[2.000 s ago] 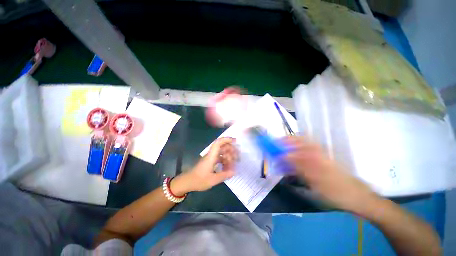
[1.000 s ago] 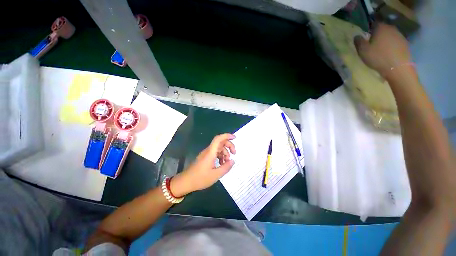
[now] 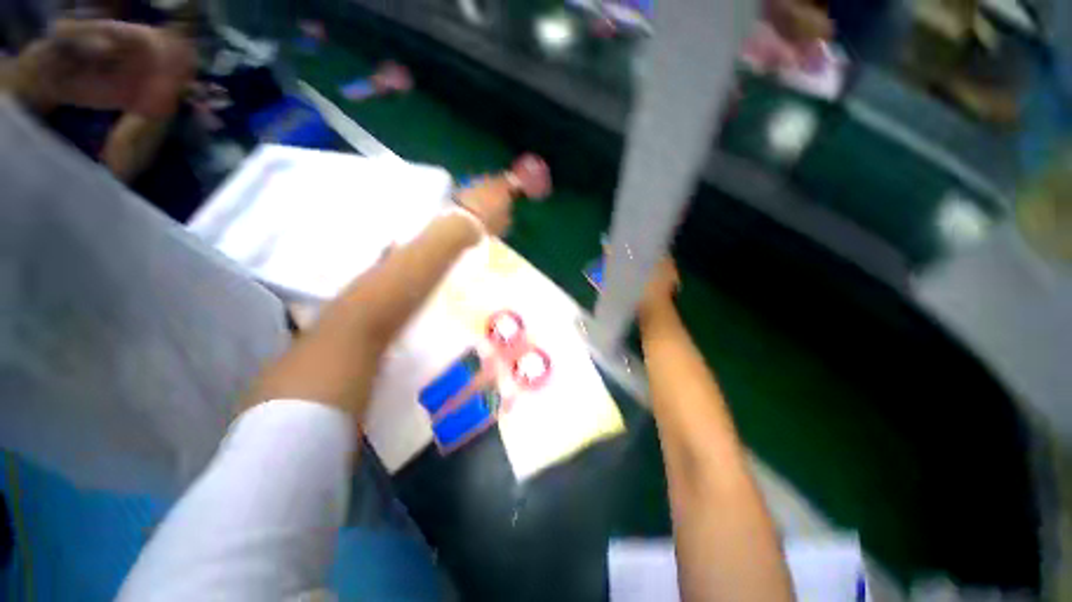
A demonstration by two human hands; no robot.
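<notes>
Two pink fan half-assemblies [image 3: 461,419] with blue battery cells lie side by side on papers on the bench, heads toward the belt. My left hand [image 3: 488,202], blurred, is closed around the middle of another fan [image 3: 531,175] over the green belt; its pink head and a bit of blue show past my fingers. My right hand [image 3: 661,282] reaches behind the metal post, beside a further fan [image 3: 596,274], of which only a blue part shows left of the post. The post and blur hide whether my right fingers hold it.
A white foam tray [image 3: 323,218] stands at left. The grey post [image 3: 676,129] rises between my hands. Another fan [image 3: 379,80] lies farther along the belt [image 3: 576,223]. Another person's arm and hand [image 3: 106,71] are at upper left. White paper [image 3: 641,570] shows at the bottom.
The view has swung left. My left hand has moved from the record sheet to a fan on the belt. My right hand has moved from the foam stack to behind the post.
</notes>
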